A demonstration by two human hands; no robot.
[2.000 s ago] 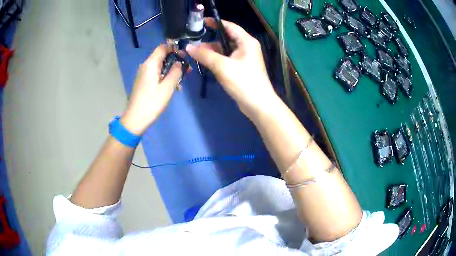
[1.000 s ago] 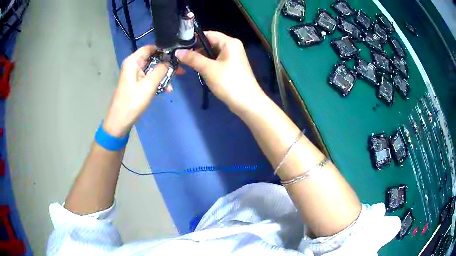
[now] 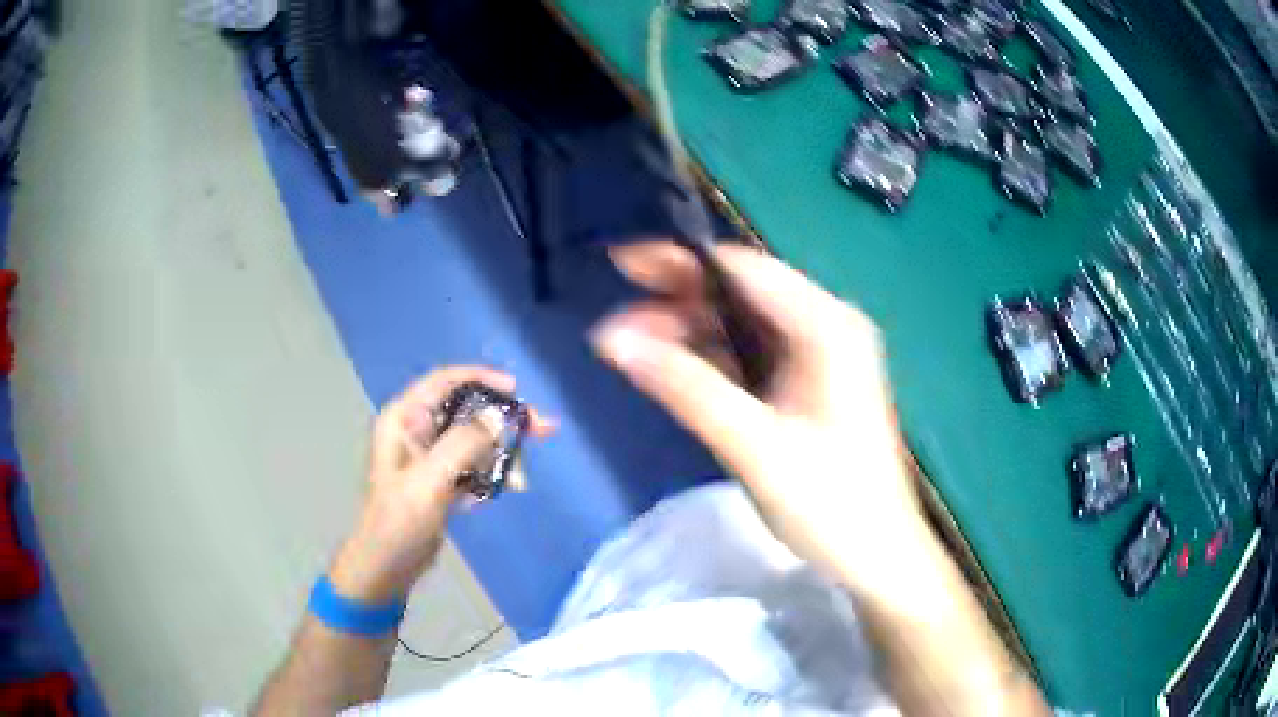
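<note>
My left hand (image 3: 418, 469) holds a small dark device unit (image 3: 484, 437) with silvery electronics showing, thumb across it, above the blue floor. A blue strap is on the left wrist. My right hand (image 3: 764, 357) is blurred, to the right of the unit and apart from it. A dark slim tool, likely tweezers (image 3: 740, 319), lies across its palm. The dark upright tool (image 3: 344, 98) with a silvery part stands at the upper left, touched by neither hand.
The green mat (image 3: 967, 266) on the right bears many dark device units (image 3: 880, 161). A clear blister tray (image 3: 1170, 336), small red tabs (image 3: 1201, 551) and a dark strip with pale edges (image 3: 1217, 630) lie at the far right. Stool legs (image 3: 297, 119) stand upper left.
Both hands have moved down and away from the dark upright tool. My left hand carries the unit lower; my right hand has moved right and parted from it. The view has shifted.
</note>
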